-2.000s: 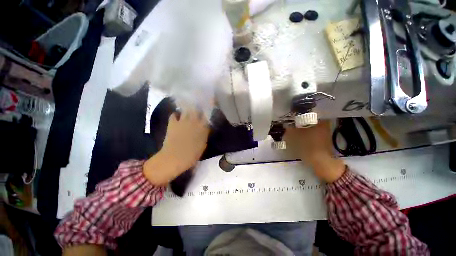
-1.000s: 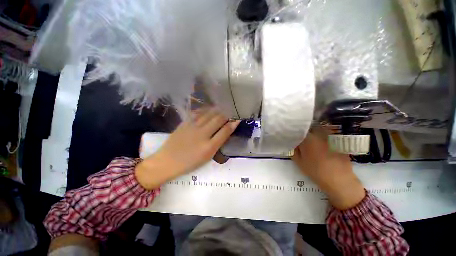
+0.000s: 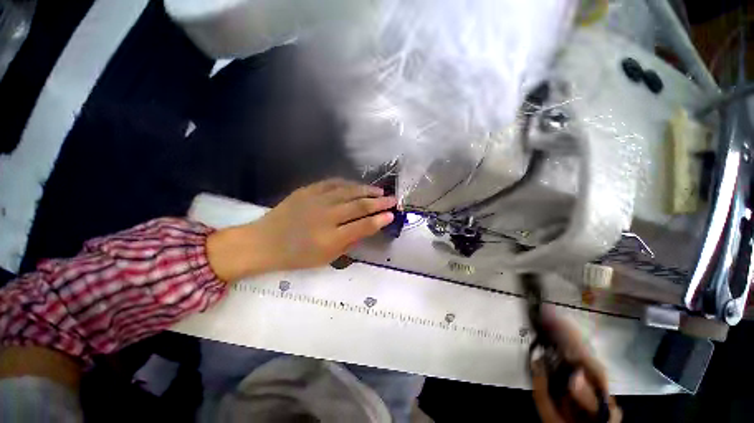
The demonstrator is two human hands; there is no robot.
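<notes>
My left hand (image 3: 318, 225) lies flat on the machine bed, its fingertips on the dark cloth beside the lit needle area (image 3: 405, 221). The black cloth (image 3: 248, 124) spreads behind and to the left of it. My right hand (image 3: 579, 384), blurred, holds black-handled scissors (image 3: 539, 330) near the table's front edge, blades pointing up toward the machine. The white machine head (image 3: 637, 190) stands right of the needle. A fluffy white tuft (image 3: 438, 74) hangs in front and hides part of the cloth and head.
The white table edge with a ruler tape (image 3: 364, 318) runs along the front. A pale strip (image 3: 62, 116) lies at the far left. A curved pale guard (image 3: 608, 190) and shiny metal lever (image 3: 721, 231) are on the head. My lap shows below.
My right hand has left the machine bed, moved toward the front right and taken hold of the scissors. My left hand stays by the needle. The camera view has turned and shifted.
</notes>
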